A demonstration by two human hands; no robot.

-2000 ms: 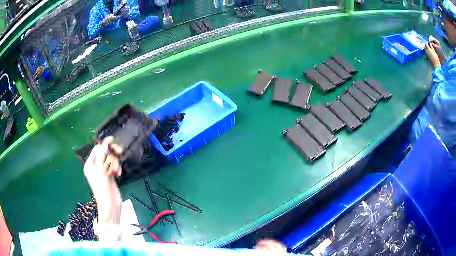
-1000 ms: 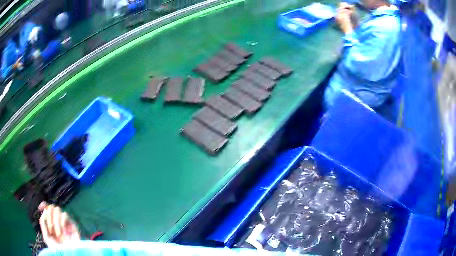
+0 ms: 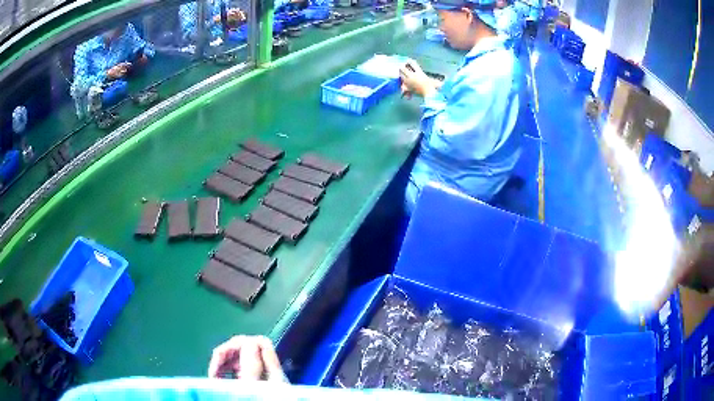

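Observation:
One hand, which looks like my left hand (image 3: pixel 247 359), is at the bottom edge left of centre, over the bench's front edge. Its fingers are loosely bent and slightly apart, nothing visible in them; the palm is hidden. My right hand is not in view. The open blue box (image 3: pixel 571 356) at bottom centre-right holds dark parts in shiny clear bags (image 3: pixel 454 352). Flat dark units (image 3: pixel 232 268) lie in rows on the green bench (image 3: pixel 168 313). Black housings (image 3: pixel 35 352) are piled at the left edge against a blue bin (image 3: pixel 109 294) with small black parts.
A person in blue (image 3: pixel 474 117) stands at the bench beyond the blue box, hands near another blue bin (image 3: pixel 356 90). More workers sit behind the mesh at upper left. Cartons (image 3: pixel 638 110) and blue boxes line the right side. Bright glare and a blurred brown shape show at right.
The view has turned right, bringing the blue box and aisle further in. My left hand has released the black housing held two seconds ago and moved away from the pile.

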